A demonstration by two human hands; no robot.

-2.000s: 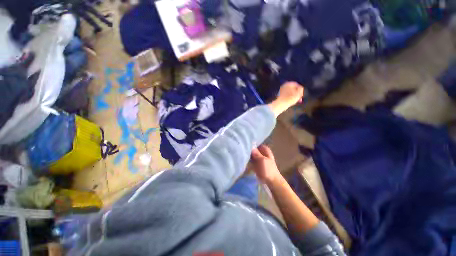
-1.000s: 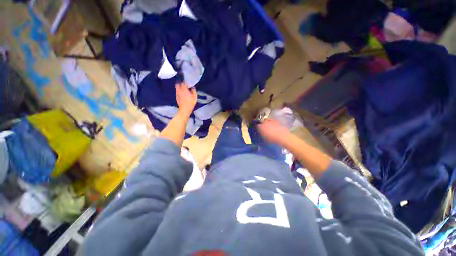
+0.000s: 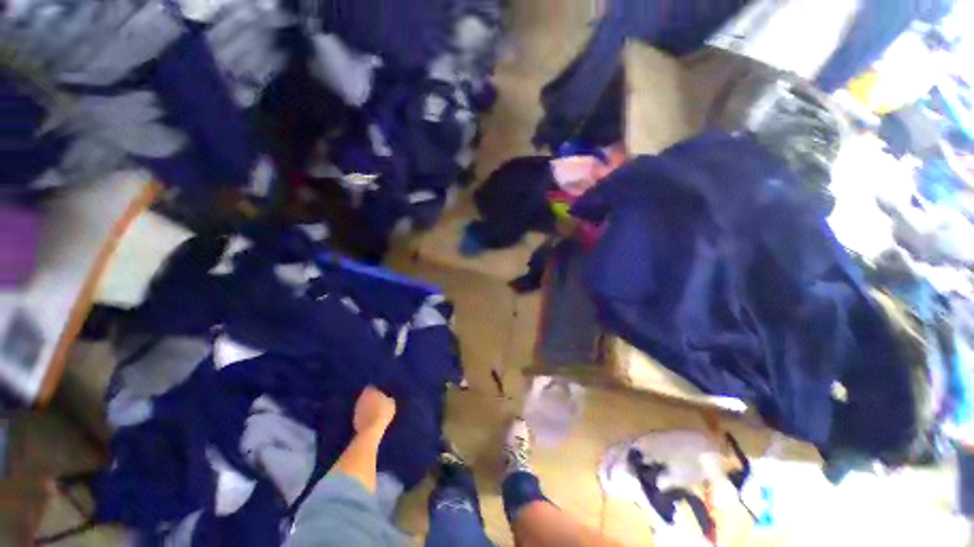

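Observation:
The navy-and-grey bundle (image 3: 283, 369) fills the lower left, heaped in a bin whose bright blue rim (image 3: 379, 280) shows at the back. My left hand (image 3: 374, 411) is on the near right part of this heap, with fingers curled on navy cloth; the exact grip is blurred. My right hand (image 3: 547, 528) is at the bottom edge, partly cut off, beside my lower leg. Its fingers cannot be made out, nor whether it holds anything. The broad navy pile (image 3: 726, 278) lies at right on a low stand.
A white machine table with orange-brown edge (image 3: 80, 305) stands at left. More navy and grey cloth (image 3: 406, 118) is heaped behind. A mixed pale garment heap (image 3: 908, 203) is at far right. A dark bundle (image 3: 518, 201) and scraps (image 3: 673, 491) lie on the tan floor.
The view has swung to the right. My left hand has moved from a grey piece at the heap's near edge onto navy cloth. My right hand is now lower, at the picture's edge.

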